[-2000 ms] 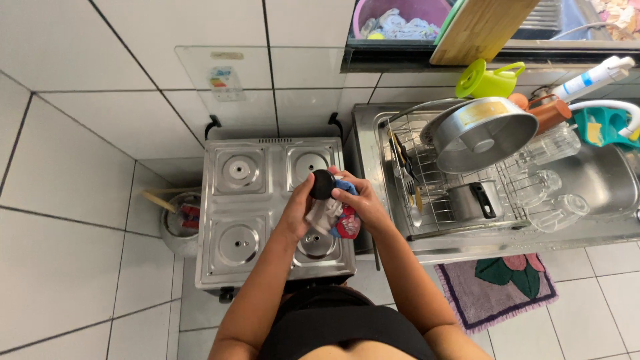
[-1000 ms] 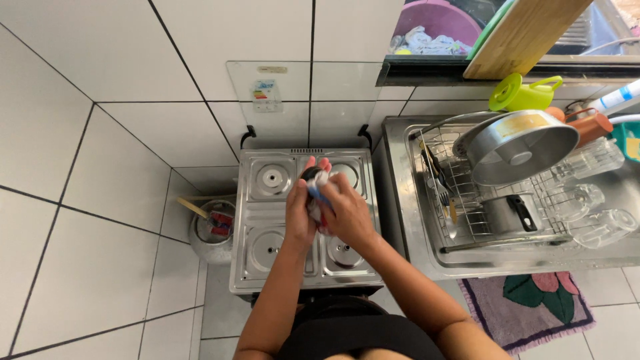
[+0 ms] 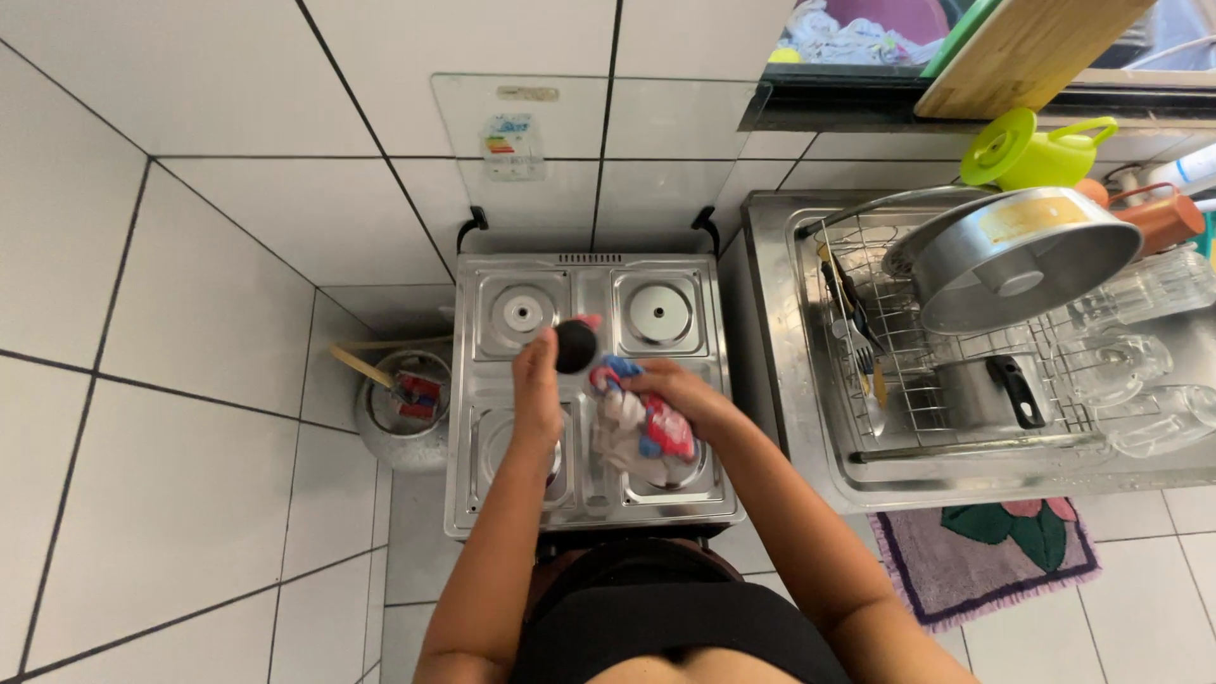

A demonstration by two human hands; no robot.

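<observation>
My left hand (image 3: 539,389) grips a round black burner cap (image 3: 575,347) over the middle of the gas stove (image 3: 594,380). Beside it on the right, my right hand (image 3: 679,394) holds a crumpled cloth (image 3: 632,427) in white, red and blue, which hangs over the front right burner. Cap and cloth are slightly apart. The steel cooktop has its burner bases showing, with no grates on them. Its glass lid (image 3: 598,161) stands raised against the tiled wall.
To the right, a wire dish rack (image 3: 893,380) on the steel sink counter (image 3: 774,351) holds a ring cake pan (image 3: 1031,256), a small pot (image 3: 988,394), cutlery and glasses. A metal pot (image 3: 408,451) with wooden handles stands left of the stove. A rug (image 3: 988,560) lies on the floor.
The cloth was wrapped against the black cap between both hands; now my right hand holds it away from the cap, to the right.
</observation>
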